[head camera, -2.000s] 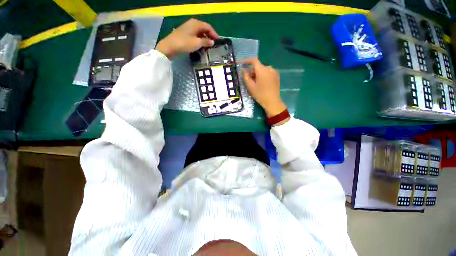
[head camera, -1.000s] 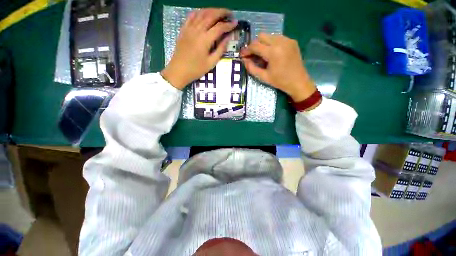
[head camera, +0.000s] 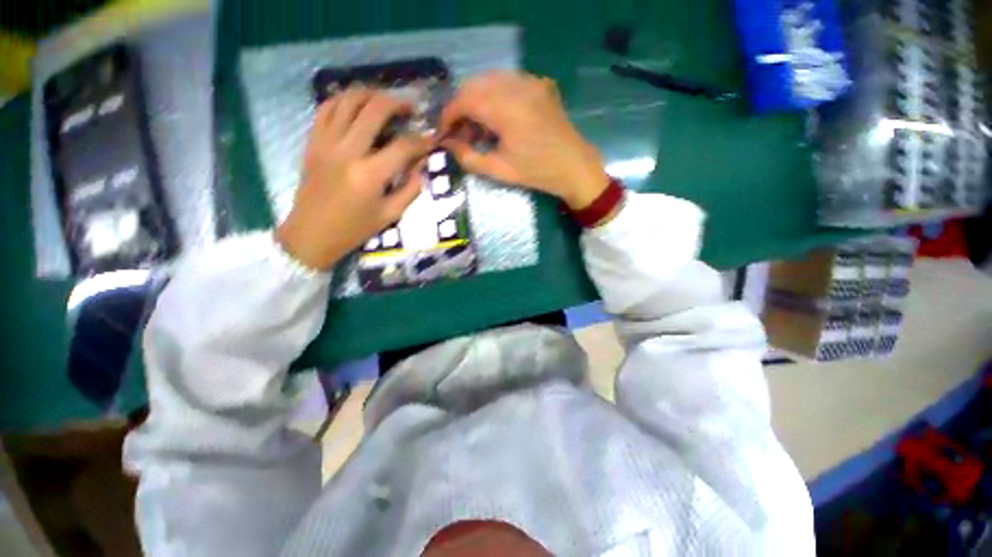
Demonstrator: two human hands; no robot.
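Observation:
A black-framed device housing (head camera: 419, 269) lies on a sheet of bubble wrap (head camera: 506, 234) in front of me. A battery (head camera: 446, 207) with black-and-white square blocks and yellow edges sits inside it. My left hand (head camera: 354, 169) lies over the left and middle part of the device, fingers bent. My right hand (head camera: 522, 136) is at its upper right, fingertips pinched together close to the left fingertips, just above the battery's upper end. The fingers hide that spot, and I cannot tell whether they hold anything.
At left, a second housing without battery (head camera: 109, 163) lies on bubble wrap, with a dark glossy sheet (head camera: 103, 343) below it. At right are a thin black tool (head camera: 674, 82), clear film (head camera: 636, 125), a blue bin (head camera: 778, 54) of white bits and battery trays (head camera: 848, 174). Stacked batteries (head camera: 865, 299) stand lower right.
My view has turned and shifted, so the bench looks tilted. My hands have come closer together over the device, fingertips now nearly meeting. The device still lies on the bubble wrap.

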